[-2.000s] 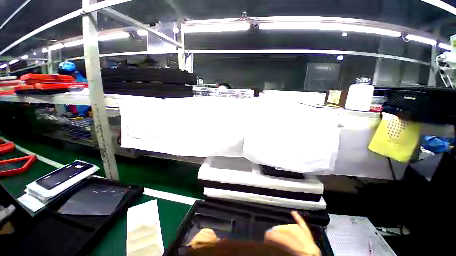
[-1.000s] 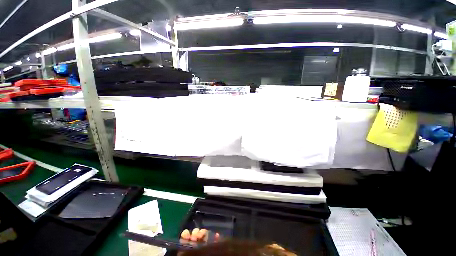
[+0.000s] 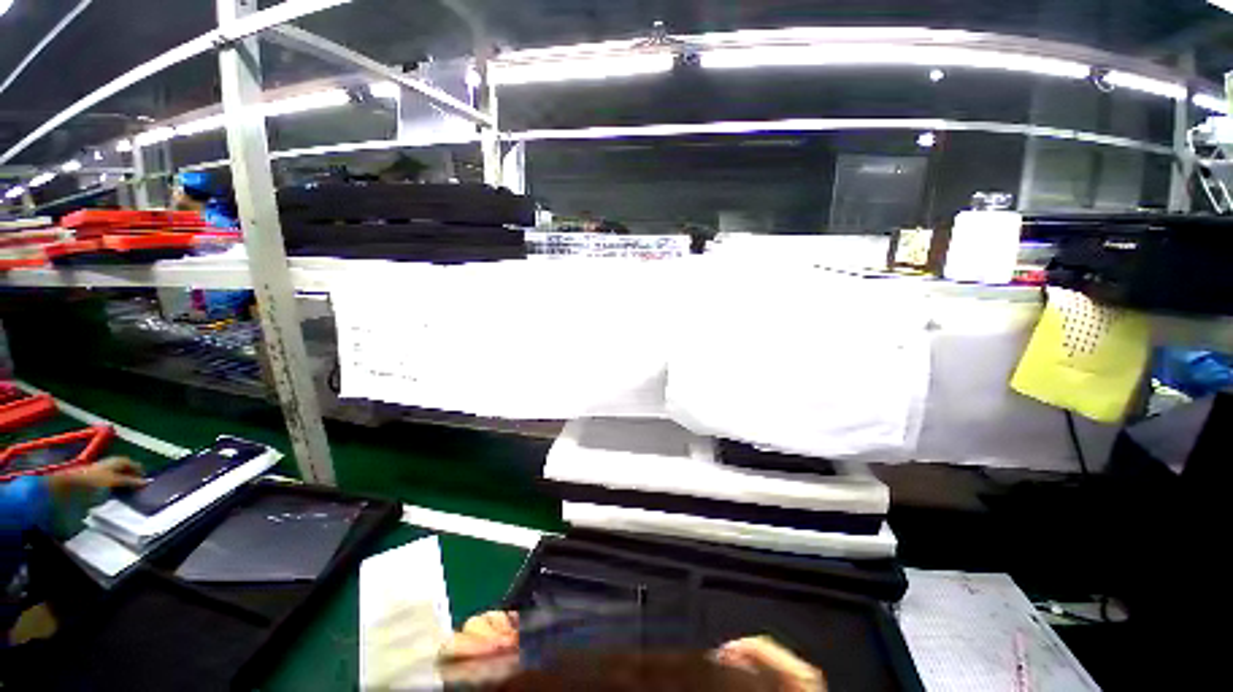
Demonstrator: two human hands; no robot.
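My left hand [image 3: 480,635] is at the bottom edge, left of centre, fingers curled at the left end of a dark, glossy tablet [image 3: 588,633] low over the black tray [image 3: 798,625]. My right hand [image 3: 774,662] is cut off by the bottom edge, fingers bent; its contact with the tablet cannot be told. A brown blur between the hands hides the tablet's near part. In the tray's left pocket a dark, shiny surface with a thin pale line shows behind the tablet.
A cream label sheet [image 3: 403,615] lies left of the tray, a record sheet [image 3: 994,629] right. White and black layers [image 3: 723,521] stand behind. At left, another person's hand [image 3: 102,473] is beside a phone-like device [image 3: 196,476] on a white stack. Another black tray [image 3: 352,534] lies there.
The dark slab that stuck out left across the cream sheet now shows between my hands. My left hand has moved slightly left. Another person's hand and blue sleeve have come in at left.
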